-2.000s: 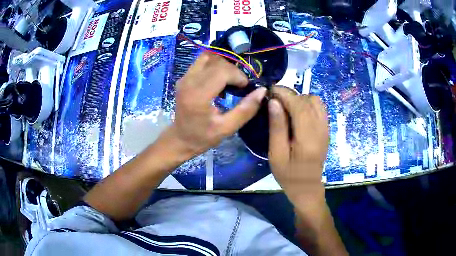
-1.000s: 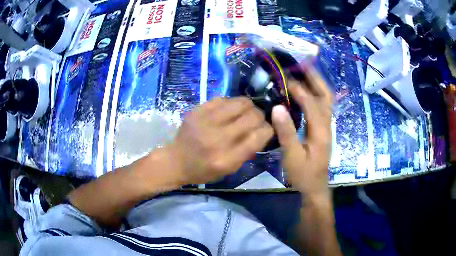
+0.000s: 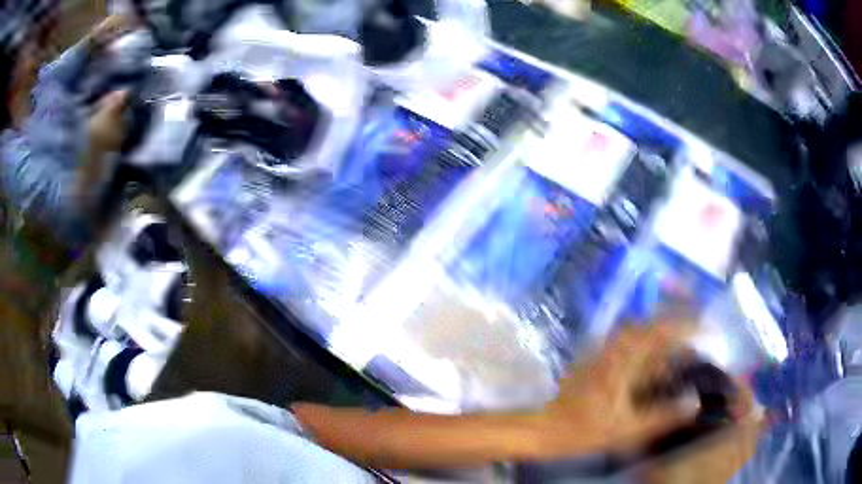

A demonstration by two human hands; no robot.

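Note:
The view is strongly blurred. My left hand (image 3: 629,383) is at the lower right, its forearm reaching in from the lower left, with its fingers around a dark round part (image 3: 711,389). My right hand (image 3: 732,437) is close beside it at the part's lower right, blurred and partly hidden, so its grip cannot be told. A white bar-like piece (image 3: 759,317) shows just above the hands. Wires and fine details cannot be made out.
White units with black round parts (image 3: 274,113) crowd the table's far left. More stand in a carton (image 3: 123,321) beside the table. Blue printed carton sheets (image 3: 529,236) cover the table. Another person's hand and sleeve (image 3: 57,142) are at the upper left.
The view has swung left, so my hands and the black part now appear at the lower right. The carton of units and another person have come into view at the left.

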